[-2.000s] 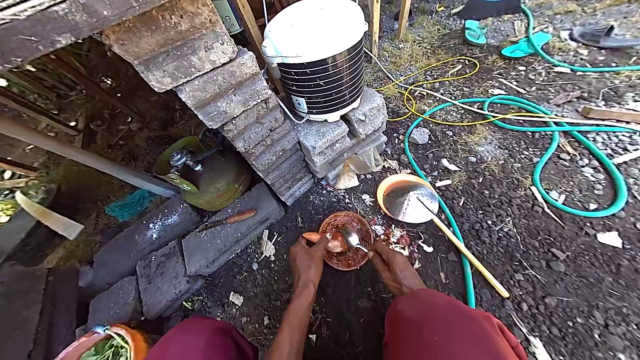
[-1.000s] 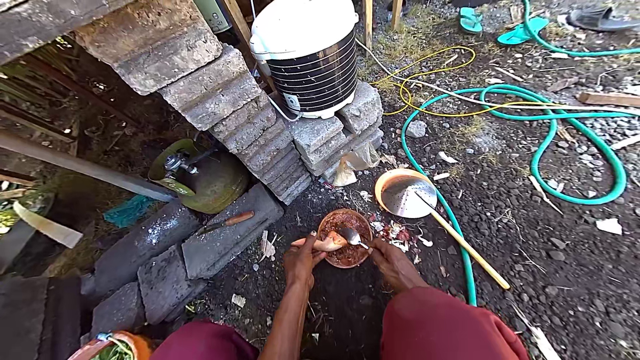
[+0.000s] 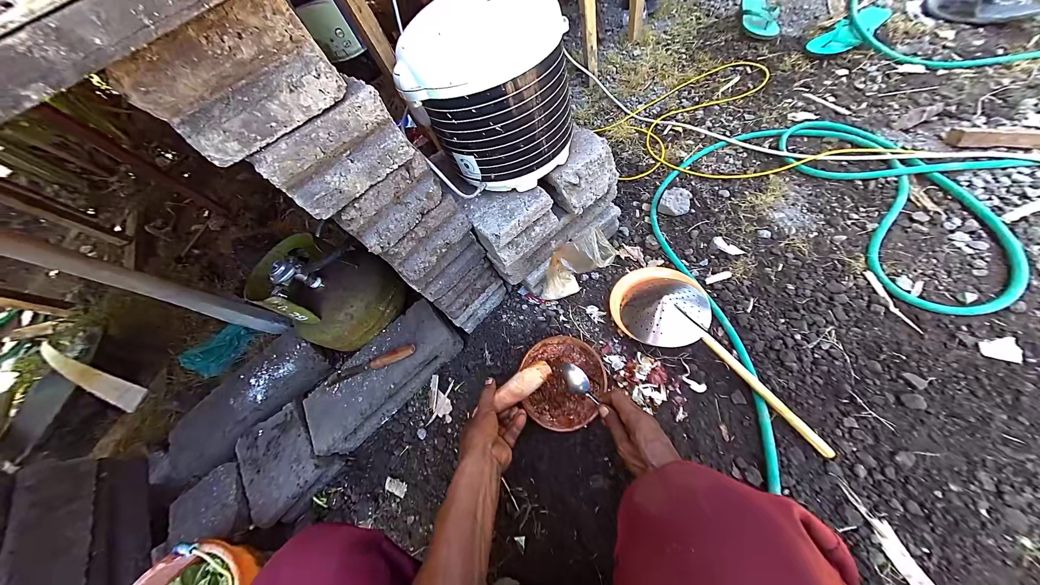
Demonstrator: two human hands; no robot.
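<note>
A small round clay-coloured bowl (image 3: pixel 561 414) of reddish-brown paste stands on the dark ground between my knees. My left hand (image 3: pixel 487 426) grips a thick pale orange-brown piece (image 3: pixel 522 386), perhaps a pestle or a root, whose far end lies over the bowl's left side. My right hand (image 3: pixel 638 431) holds a metal spoon (image 3: pixel 576 379) by its handle, its bowl over the paste near the middle. Just beyond my right hand lie onion and garlic peels (image 3: pixel 646 378). An orange bowl (image 3: pixel 621 296) with a perforated metal skimmer (image 3: pixel 666 313) resting across it stands behind them.
A knife (image 3: pixel 390 357) lies on grey blocks at left, beside a green gas cylinder (image 3: pixel 349 305). Stacked blocks (image 3: pixel 382 179) hold a white-and-black electric appliance (image 3: pixel 504 106). A green hose (image 3: pixel 751 382) curves past the skimmer's handle. An orange container (image 3: pixel 236 561) of greens stands at lower left.
The spoon's bowl has shifted slightly within the small bowl, and the pale piece in my left hand has turned to point up and right. Both hands keep their holds.
</note>
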